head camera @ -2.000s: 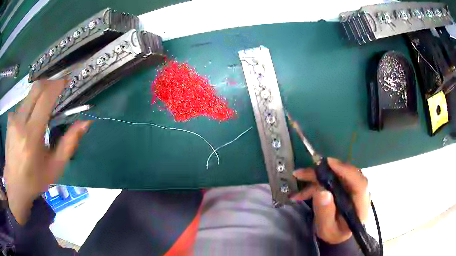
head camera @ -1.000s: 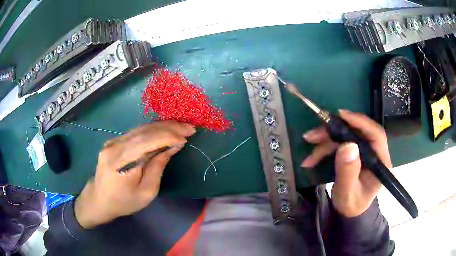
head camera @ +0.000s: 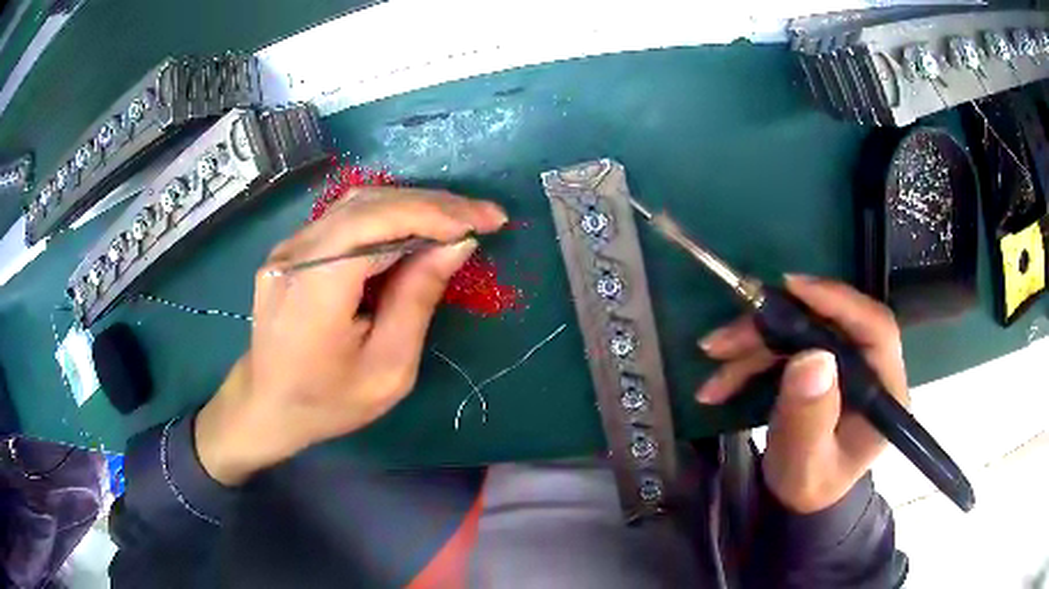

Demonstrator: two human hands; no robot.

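Observation:
My left hand [head camera: 345,311] pinches tweezers [head camera: 357,251] between thumb and fingers, over the heap of short red wires [head camera: 489,290], and hides much of it. Whether the tweezer tips hold a red piece cannot be told. My right hand [head camera: 822,391] holds the black-handled soldering iron [head camera: 794,322]. The iron's thin tip points up and left, just right of the grey strip's upper end. The grey strip [head camera: 621,345] with its row of round silvery spots lies lengthwise between my hands, its near end at my lap. Thin solder wire [head camera: 506,372] curls on the mat left of the strip.
Stacked strips [head camera: 173,213] stand at the upper left, and more stacked strips [head camera: 920,63] at the upper right. A black tray [head camera: 926,270] with silvery specks is at the right, beside a yellow piece [head camera: 1021,274]. A black rounded block [head camera: 121,368] and white tag [head camera: 78,366] lie far left.
My left hand came from the far left, now with tweezers, to the red heap, then moved slightly up and right. My right hand moved the iron tip up to the strip's upper end.

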